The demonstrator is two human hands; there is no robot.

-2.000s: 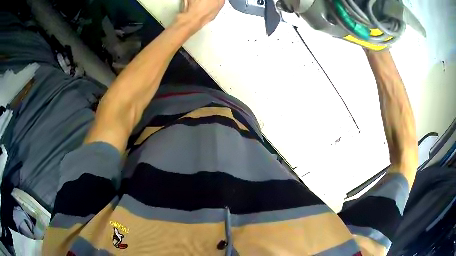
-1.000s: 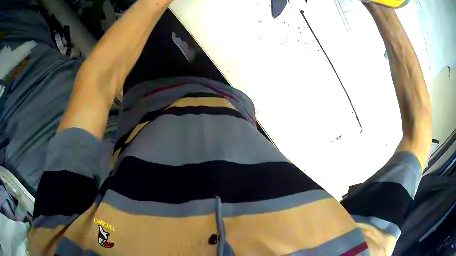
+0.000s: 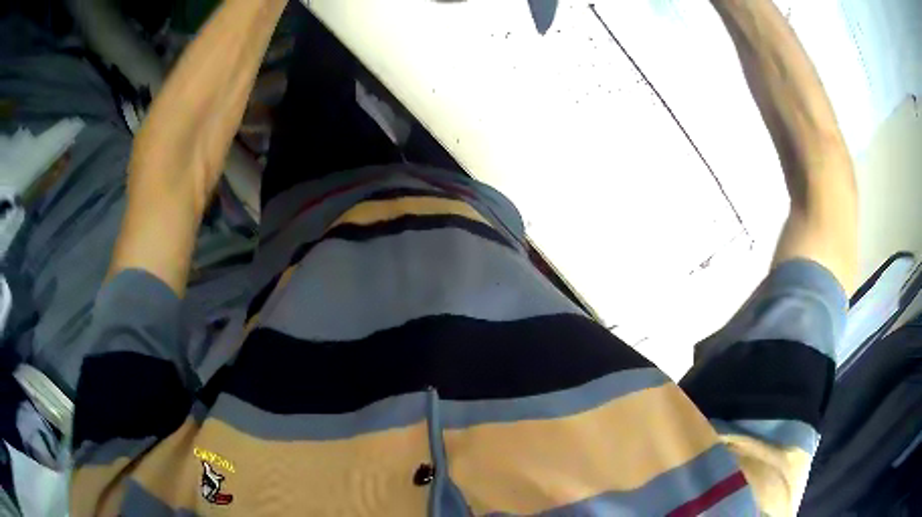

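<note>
The white paper marker [image 3: 607,182] lies over the table in front of me, with a long thin dark line running across it. A small dark pointed piece, possibly part of the cutter's base plate [image 3: 543,14], shows at the top edge. The cutter's motor body is not in view. Both forearms reach up and out of the picture. My left hand is cut off by the top edge at the upper left. My right hand is cut off by the top edge at the upper right. What either hand holds is hidden.
The table's near edge [image 3: 455,167] runs diagonally down past my body. Grey cloth [image 3: 61,232] and white scraps [image 3: 45,151] are heaped at the left. Dark cloth [image 3: 869,414] lies at the lower right. A pale surface [image 3: 895,172] shows at the far right.
The cutter's grey and yellow body has gone out past the top edge. Both forearms have moved up, and my hands have left the picture.
</note>
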